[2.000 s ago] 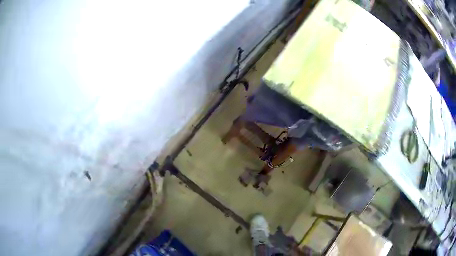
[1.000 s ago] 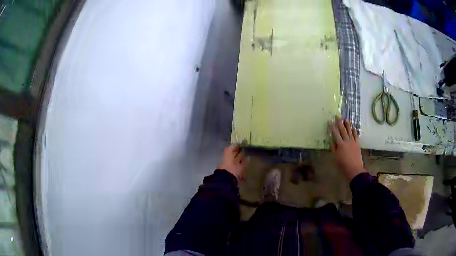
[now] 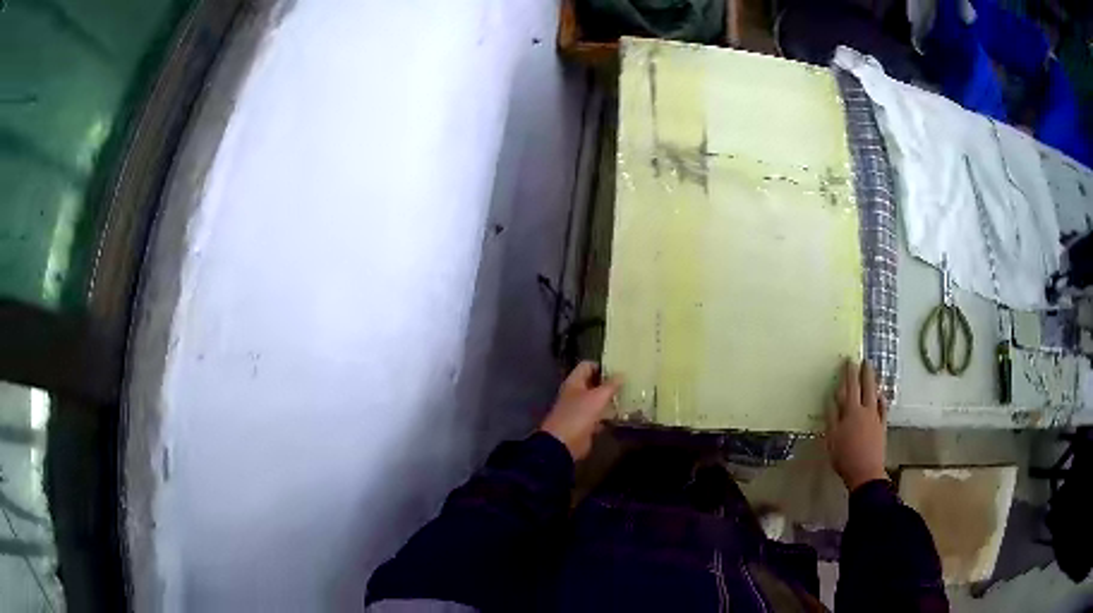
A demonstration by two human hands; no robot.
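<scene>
The yellowish extension board (image 3: pixel 743 263) lies in front of me, with dark scuffs and tape on its top. My left hand (image 3: pixel 580 410) is at its near left corner, fingers on the edge; the thumb side is partly hidden by the board. My right hand (image 3: pixel 858 425) rests with fingers on the near right corner. A plaid cloth strip (image 3: pixel 876 228) runs along the board's right edge, between it and the pale table (image 3: pixel 917 413).
Scissors (image 3: pixel 946 339), a dark slim tool (image 3: pixel 1004 371) and white cloth (image 3: pixel 971 204) lie on the table to the right. A white wall (image 3: pixel 348 275) stands at the left. A brownish panel (image 3: pixel 955 515) is below the table. A person's blue sleeve (image 3: pixel 971 60) shows at the back right.
Two seconds ago no hands showed. Since one second ago, the board, table and both hands appear lower and farther right in view. Both hands remain at the board's near corners.
</scene>
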